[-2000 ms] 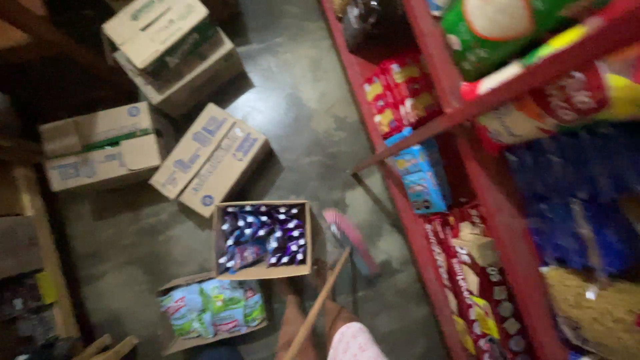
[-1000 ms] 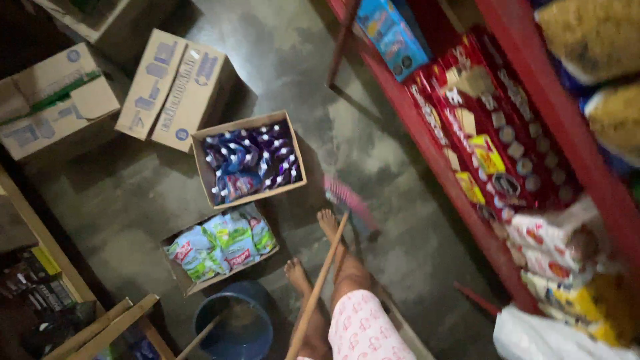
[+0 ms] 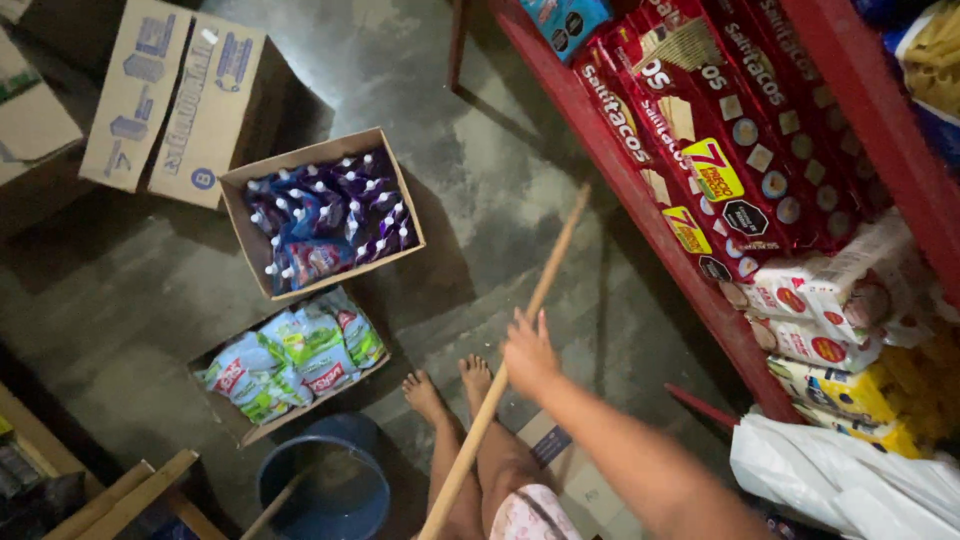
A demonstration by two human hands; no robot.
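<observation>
My right hand [image 3: 529, 355] reaches in from the lower right and is closed around a long wooden pole [image 3: 487, 411], about midway along what shows of it. The pole runs from the bottom edge up to its bare end over the concrete floor. My left hand is out of sight. Bare feet stand on the floor to the left of the pole. A blue plastic bucket [image 3: 373, 480] with a second wooden stick [image 3: 276, 505] leaning in it stands left of the legs.
A cardboard box of capped purple and blue pouches [image 3: 322, 202] sits above a box of light blue packets [image 3: 296, 358]. Closed cardboard cartons [image 3: 176, 105] stand upper left. A red shelf [image 3: 637, 247] with red cracker packs [image 3: 712, 120] runs along the right, a white plastic bag [image 3: 840, 472] below it.
My right hand has come into view on the pole. The pink-striped thing by the feet in the earlier frames no longer shows there, and the pole's bare end now points toward the shelf.
</observation>
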